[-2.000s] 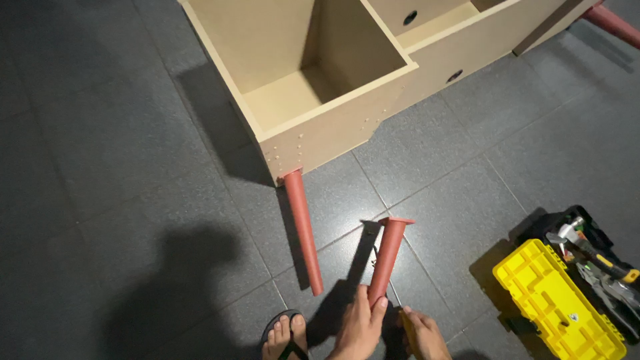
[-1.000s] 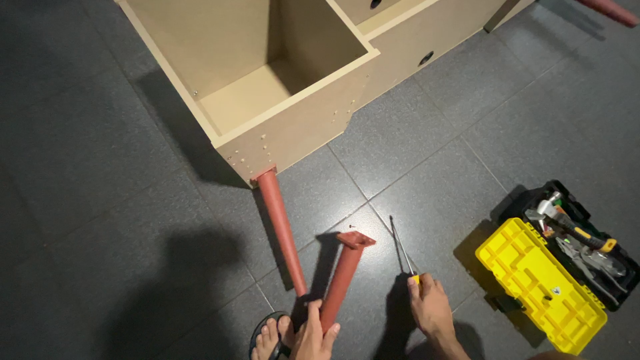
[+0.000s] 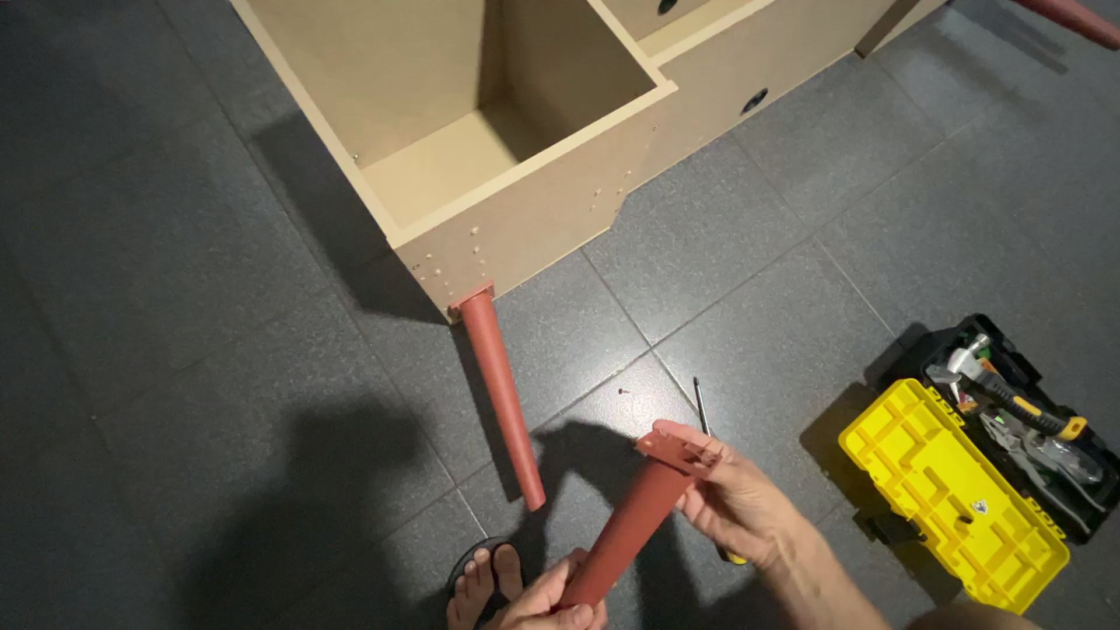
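A loose red tapered furniture leg [image 3: 632,525] is held in both hands. My left hand [image 3: 556,599] grips its narrow lower end, and my right hand [image 3: 735,507] has its fingers around the square mounting plate at the top. Behind my right hand a screwdriver [image 3: 701,409] lies on the floor, its shaft and part of its yellow handle showing. A small screw [image 3: 623,391] rests on the tiles above the plate. Another red leg [image 3: 505,402] is attached at the corner of the unpainted wooden cabinet [image 3: 534,210].
An open toolbox with a yellow lid [image 3: 958,499] stands at the right, holding a hammer [image 3: 1019,404] and other tools. A sandalled foot [image 3: 484,584] is at the bottom. Another red leg [image 3: 1072,19] extends from the far top right.
My right hand has let go of the screwdriver, now on the floor, and moved left to the plate of the loose leg. One second ago it held the screwdriver's handle.
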